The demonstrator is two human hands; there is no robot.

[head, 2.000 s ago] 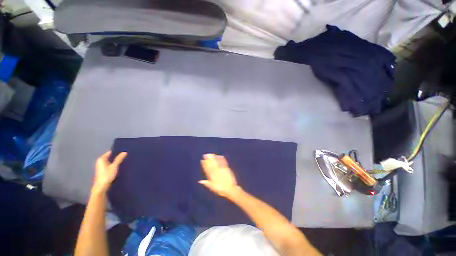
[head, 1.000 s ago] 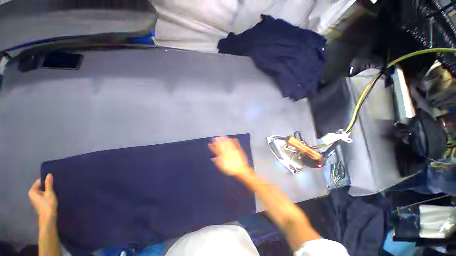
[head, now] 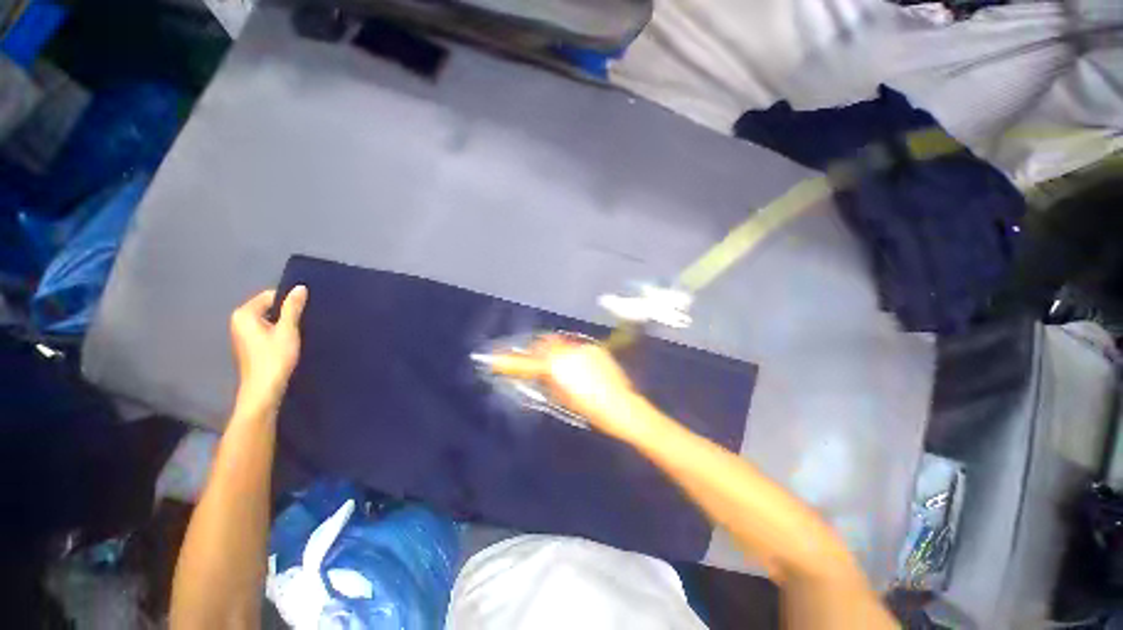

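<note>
A dark navy flat panel, likely a skirt (head: 394, 369), lies spread on the grey padded table (head: 370, 172). My left hand (head: 269, 335) grips its upper left edge between thumb and fingers. My right hand (head: 579, 375) is closed around the steam iron (head: 530, 391), which is blurred and sits on the middle of the panel. The hand covers most of the iron's handle. A yellow hose (head: 757, 234) with a white cloth (head: 649, 304) tied on it runs from the iron up to the right.
A crumpled navy garment heap (head: 917, 222) lies at the table's far right edge, behind the hose. A black phone (head: 402, 47) lies at the far left, near the grey sleeve board (head: 542, 22). Blue plastic bags (head: 370, 554) are below the table's near edge. A pale-blue rest (head: 932, 517) is at the right.
My right hand has taken hold of the iron, which has moved from the table's right side onto the panel. The hose now stretches across the table. My left hand still holds the panel's left edge.
</note>
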